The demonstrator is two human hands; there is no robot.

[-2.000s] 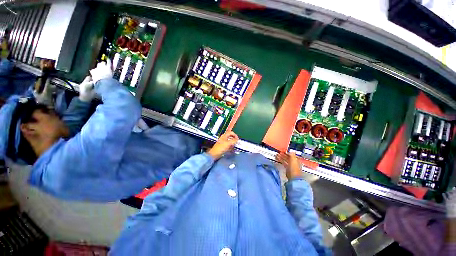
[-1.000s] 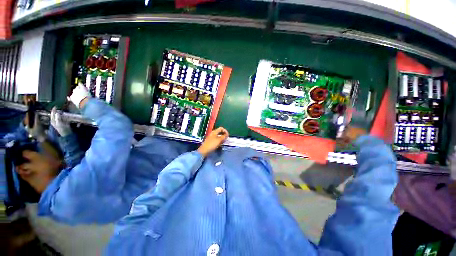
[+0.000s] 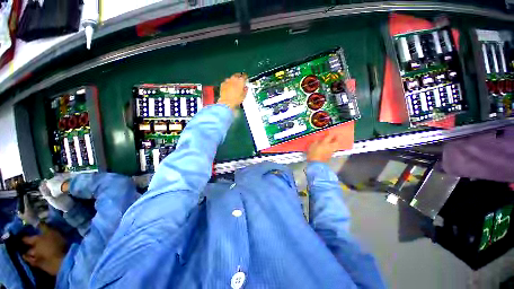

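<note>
The power board with three copper-red toroids [image 3: 301, 99] lies turned sideways on the green line surface in front of me, its toroids to the right. A red pad [image 3: 338, 137] shows beneath its near edge. My left hand [image 3: 232, 92] is at the board's upper left corner, bare; whether its fingers grip the edge cannot be told. My right hand [image 3: 321, 149] rests on the red pad below the board's near edge, fingers slightly spread, holding nothing.
A capacitor-type board [image 3: 169, 107] lies to the left, partly behind my left sleeve. Another [image 3: 429, 76] lies on red pads to the right. A neighbouring worker's white-gloved hand [image 3: 54, 186] is at lower left. The silver edge rail [image 3: 389, 141] runs along the near side.
My left hand has moved from the near rail up to the board's upper left corner. My right hand has moved left to the near edge. The board is tilted differently.
</note>
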